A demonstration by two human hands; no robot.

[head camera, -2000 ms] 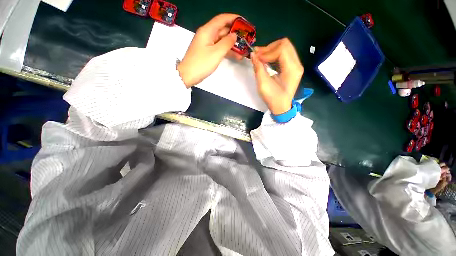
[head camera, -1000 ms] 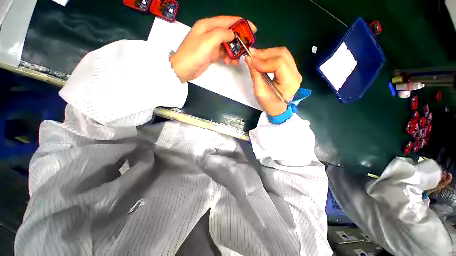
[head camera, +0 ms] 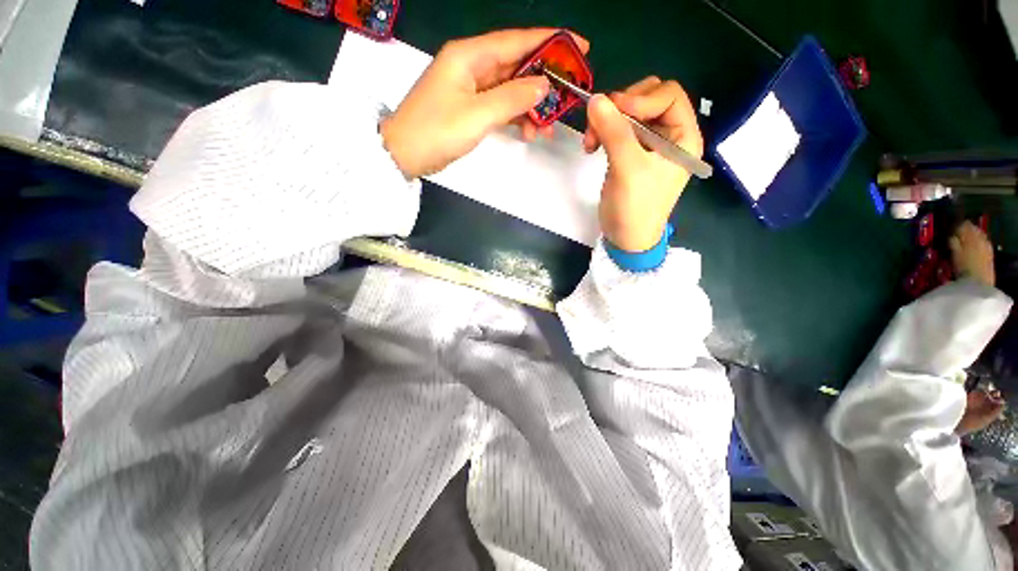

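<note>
My left hand [head camera: 463, 100] holds a red plastic housing [head camera: 569, 52] with its open side up, above the white paper sheet [head camera: 525, 178]. Dark circuit parts and an orange area show inside it. My right hand [head camera: 642, 156] holds slim grey tweezers [head camera: 673, 152] like a pen. The tweezer tip is inside the housing, near its upper left part. My left fingers cover part of the housing's left side. Whether the tip grips anything is too small to tell.
Two red housings [head camera: 366, 16] lie at the top left. A blue tray [head camera: 820, 134] with a white sheet [head camera: 759, 146] is at right, a red unit [head camera: 854, 73] beyond it. A tiny white piece [head camera: 706, 107] lies beside the tray. Another person's hand [head camera: 973, 254] is over red pieces at far right.
My right hand has moved right and turned, so the tweezers now lie flatter across the housing. The housing has shifted slightly right and tilted. The other person's arm has reached forward to the red pieces.
</note>
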